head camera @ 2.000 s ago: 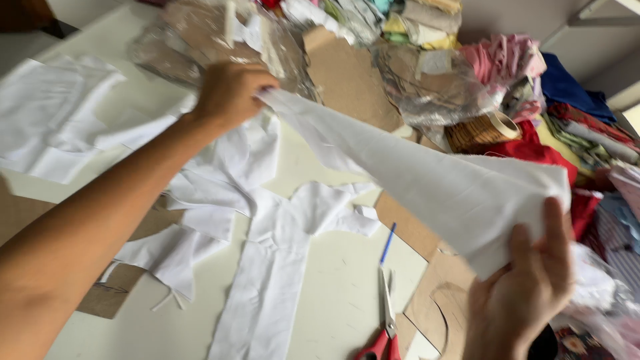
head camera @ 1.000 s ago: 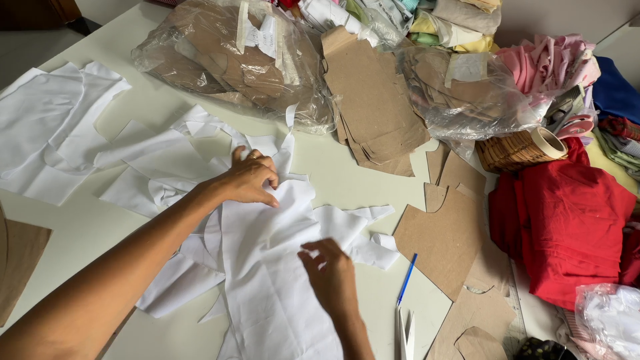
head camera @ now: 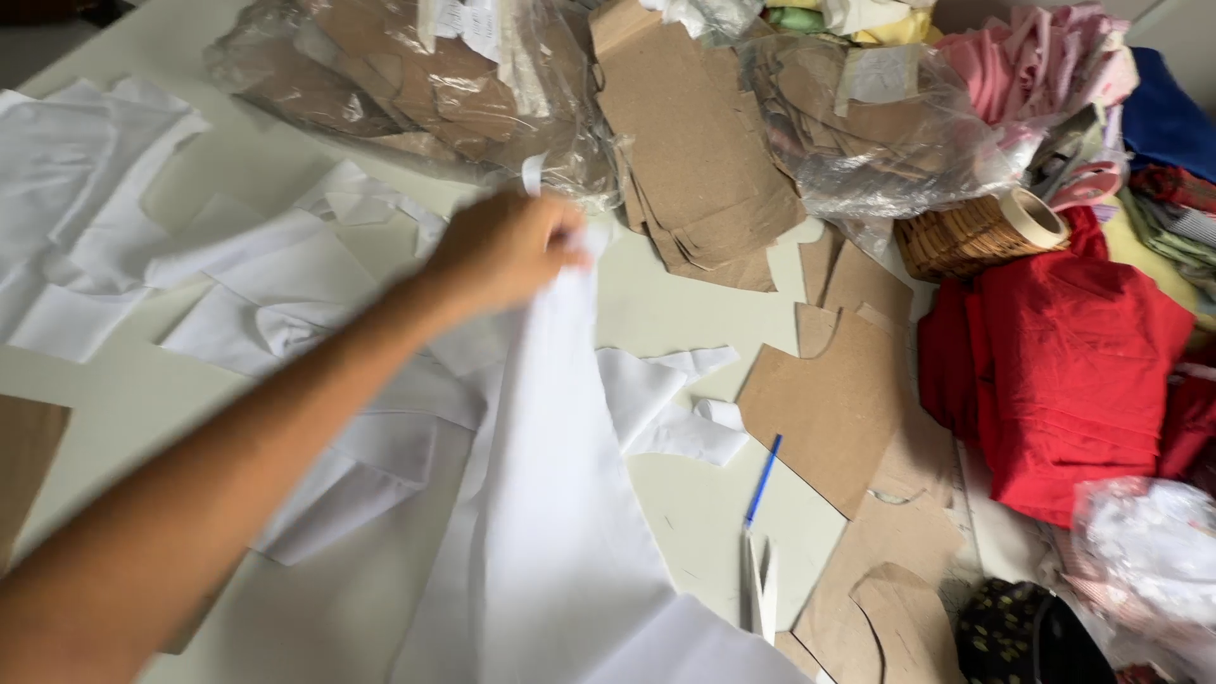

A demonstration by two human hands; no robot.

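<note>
My left hand (head camera: 508,249), slightly blurred, grips the upper end of a long piece of white fabric (head camera: 551,456) that hangs toward the bottom edge. My right hand is out of the frame. Cut white fabric pieces (head camera: 285,266) lie on the pale table left of the held one, and a smaller scrap (head camera: 674,404) lies to its right. Scissors (head camera: 760,579) rest on the table at the lower right, their blades pointing away from me and their handles out of view. A blue pen (head camera: 764,480) lies just beyond the blade tips.
Brown cardboard patterns (head camera: 826,399) lie on the right, with another stack (head camera: 693,142) at the back between plastic bags of patterns (head camera: 427,76). A wicker basket (head camera: 959,237) holding a roll, folded red fabric (head camera: 1073,370) and other cloths crowd the right side.
My left hand has lifted one end of the white fabric, which lay on the table one second ago. My right hand has gone out of view.
</note>
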